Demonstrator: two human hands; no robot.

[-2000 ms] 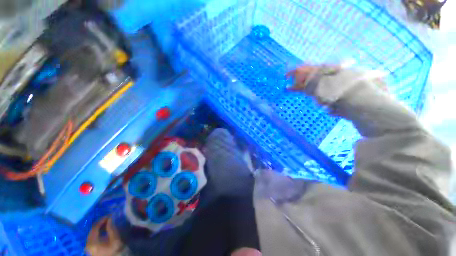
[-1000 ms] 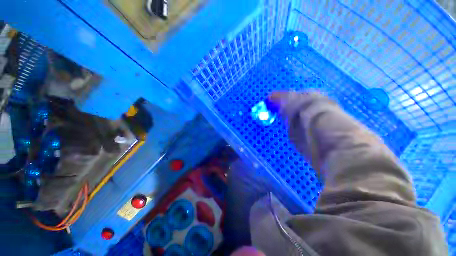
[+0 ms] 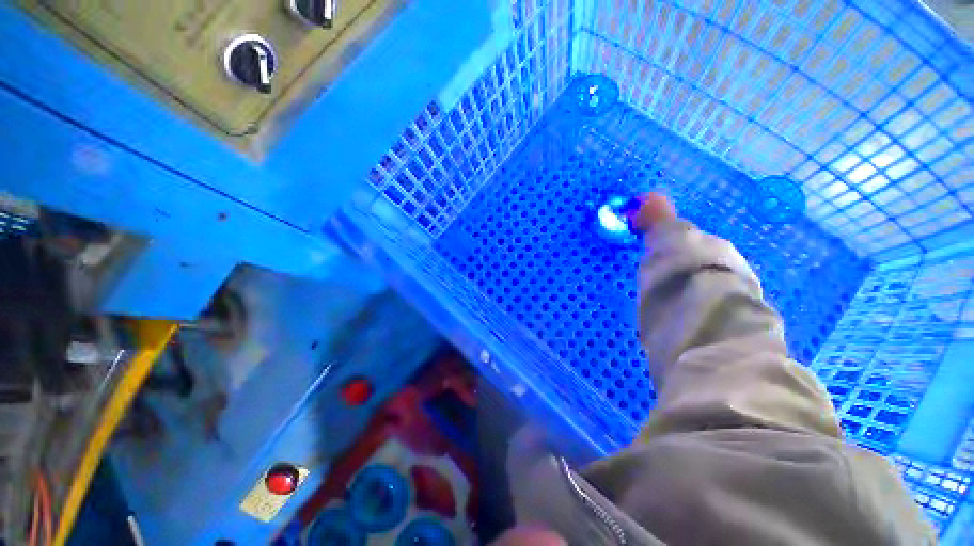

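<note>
My right hand [image 3: 654, 213] reaches down inside a large blue mesh crate [image 3: 513, 251]. Its fingers are at a shiny blue plastic part [image 3: 616, 218] and hold it over the perforated crate floor; most of the hand is hidden by the sleeve. Another blue part sits in the crate's far corner [image 3: 594, 95], and one more lies by the far right wall [image 3: 780, 198]. My left hand is not in view. A small blurred skin-toned patch at the bottom edge is unclear.
Left of the crate is the blue press with a tan control panel [image 3: 176, 53], black knobs, red buttons [image 3: 282, 479] and a yellow bar [image 3: 112, 427]. Below, a white tray [image 3: 401, 469] holding blue parts stands on a red stool [image 3: 368, 427], partly cut off.
The view has shifted left and up over the panel. My right hand is lower in the crate with a blue part at its fingers. The left hand seen at the lower left earlier is gone.
</note>
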